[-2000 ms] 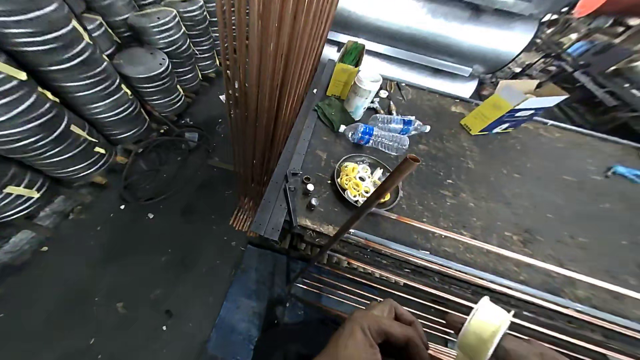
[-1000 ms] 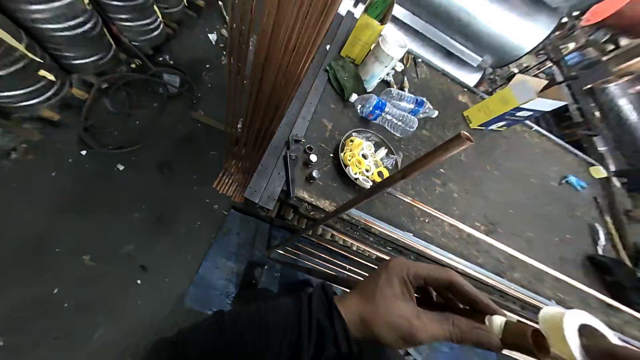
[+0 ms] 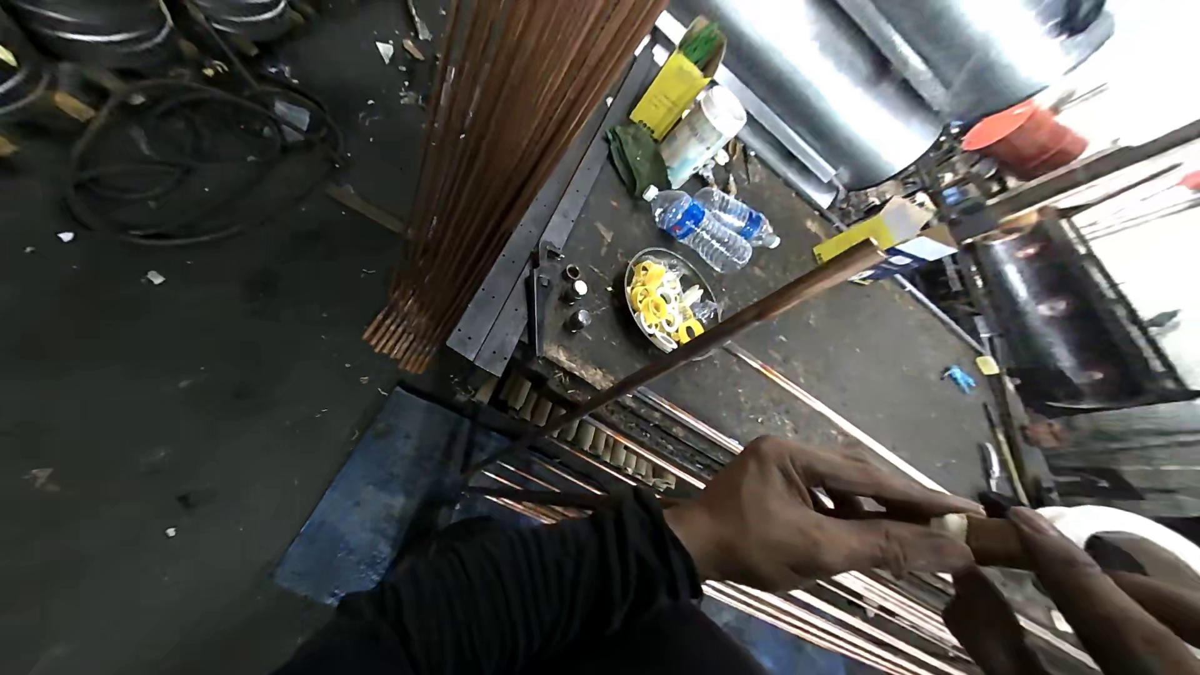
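Observation:
My left hand (image 3: 825, 516), in a black sleeve, reaches from the lower middle to the right. Its fingertips close on a short brown pipe end (image 3: 996, 542) with a whitish band of tape (image 3: 952, 527) around it. My right hand (image 3: 1078, 600), at the lower right edge, meets it from the other side, thumb and fingers around the pipe end and a white tape roll (image 3: 1139, 530). The roll is partly cut off by the frame. Behind the hands, a long brown metal pipe (image 3: 712, 337) slants up across the bench. Thin copper-coloured rods (image 3: 806, 619) lie beneath my hands.
On the dark bench (image 3: 844, 366) stand a metal bowl of yellow and white rings (image 3: 661, 300), plastic water bottles (image 3: 698, 230), a white container (image 3: 703, 131) and an open carton (image 3: 886, 234). A bundle of brown rods (image 3: 506, 169) stands left; coiled cable (image 3: 187, 169) lies on the floor.
My left hand has moved right and reached the pipe end beside the tape roll, and my right hand now shows more. The view has shifted.

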